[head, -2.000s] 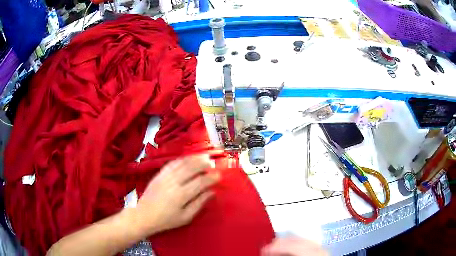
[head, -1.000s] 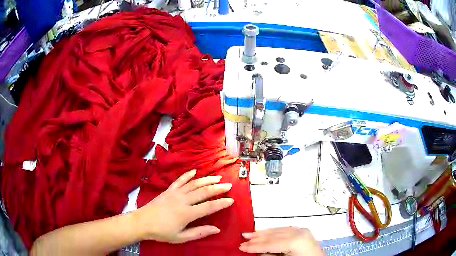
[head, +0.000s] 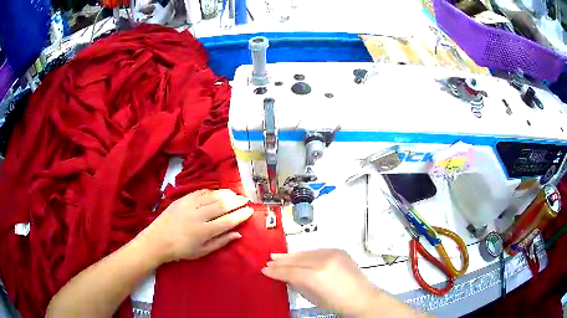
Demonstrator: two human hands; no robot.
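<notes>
A flat red fabric piece (head: 217, 282) lies on the table and runs up under the presser foot (head: 271, 200) of the white sewing machine (head: 373, 105). A small pale tag (head: 271, 219) lies on it just below the foot. My left hand (head: 198, 225) lies bare and palm down on the cloth, left of the foot, fingers pointing right. My right hand (head: 320, 276) rests with its fingertips on the cloth's right edge, lower down. Neither hand visibly grips the cloth; the underside of both is hidden. A crumpled red heap (head: 93, 161) fills the left side.
Scissors (head: 429, 239) with red and orange-yellow handles lie right of my right hand, below a dark flat rectangle (head: 411, 187). An orange-brown cylinder (head: 536, 218) is at the right. A purple basket (head: 503, 46) and a blue-edged recess (head: 292, 51) are behind the machine.
My left hand has moved up closer to the presser foot, with its fingers less spread. My right hand reaches further in over the cloth's edge. The camera view has shifted slightly.
</notes>
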